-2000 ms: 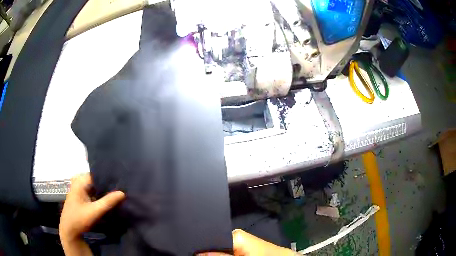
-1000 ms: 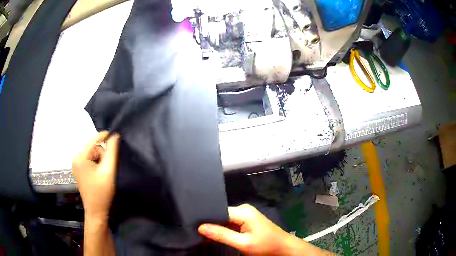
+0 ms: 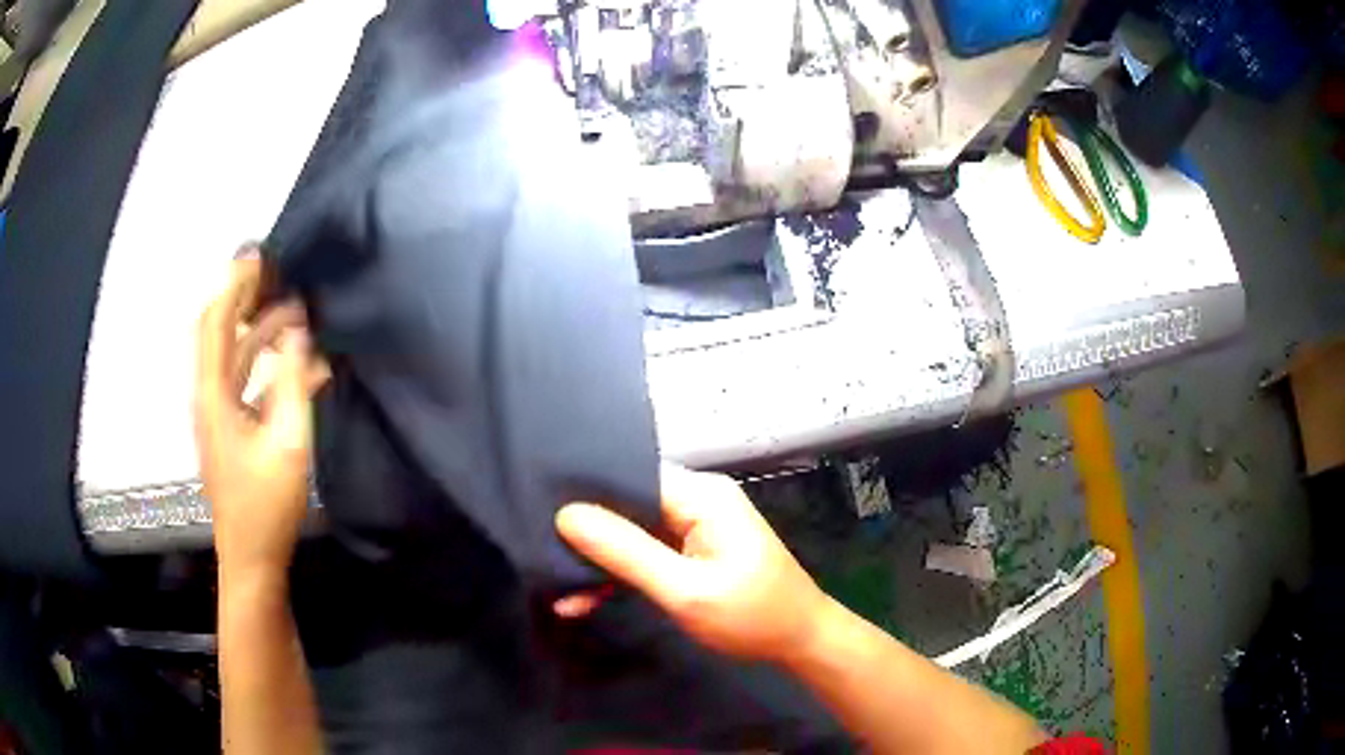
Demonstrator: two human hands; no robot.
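Observation:
A dark garment body piece (image 3: 398, 280) runs from the needle area down over the table's front edge, creased and bunched on its left. A smoother dark band strip (image 3: 583, 339) lies along its right side. The overlock machine (image 3: 782, 133) stands at the far side, with a purple-pink glint at the needle. My left hand (image 3: 263, 406) is at the body piece's left edge, fingers curled and blurred; whether it grips the cloth is unclear. My right hand (image 3: 723, 568) pinches the band strip near the table's front edge, thumb on top, fingers partly hidden underneath.
Dark stacked panels (image 3: 81, 295) drape over the table's left side. A recessed scrap opening (image 3: 708, 273) is in the white table (image 3: 826, 391). Yellow- and green-handled thread snips (image 3: 1065, 177) lie at the right. A white strip (image 3: 1033, 608) and yellow line (image 3: 1103, 531) are on the floor.
My left hand has moved up along the cloth's left edge. My right hand has moved up with the band strip. The cloth has shifted toward the machine and bunched more at left.

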